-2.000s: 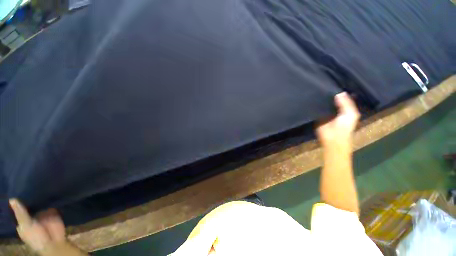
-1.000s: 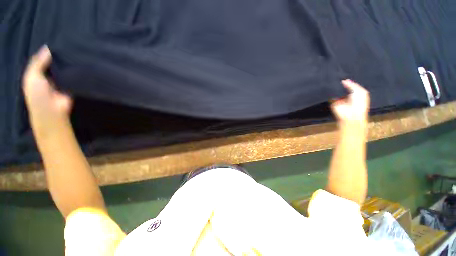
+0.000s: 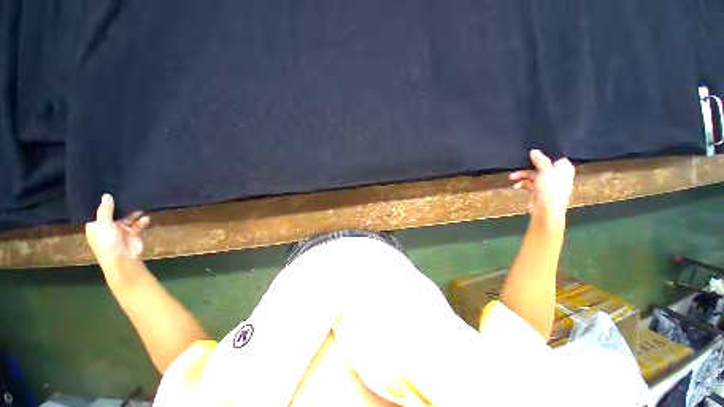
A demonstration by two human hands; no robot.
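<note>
The dark fabric ply (image 3: 317, 103) lies spread over the table, its near edge running almost straight along the wooden edge. My left hand (image 3: 117, 234) is at this edge on the left, one fingertip touching the cloth and the other fingers apart over the wood. My right hand (image 3: 549, 184) is at the edge on the right, one fingertip on the cloth and the other fingers loosely bent over the wood. Neither hand shows cloth held between its fingers. Folds show in the cloth at the far left.
A white handled plate (image 3: 706, 121) lies on the cloth at the right rim. The brown wooden table edge (image 3: 341, 215) runs across in front of my body. Cardboard boxes (image 3: 595, 302) and a clear plastic bag (image 3: 601, 334) are on the green floor (image 3: 238, 286) at the lower right.
The lifted, billowing ply has come down flat and its near edge now meets the wood. My left hand has moved down to the table edge. Both hands have let go of the cloth.
</note>
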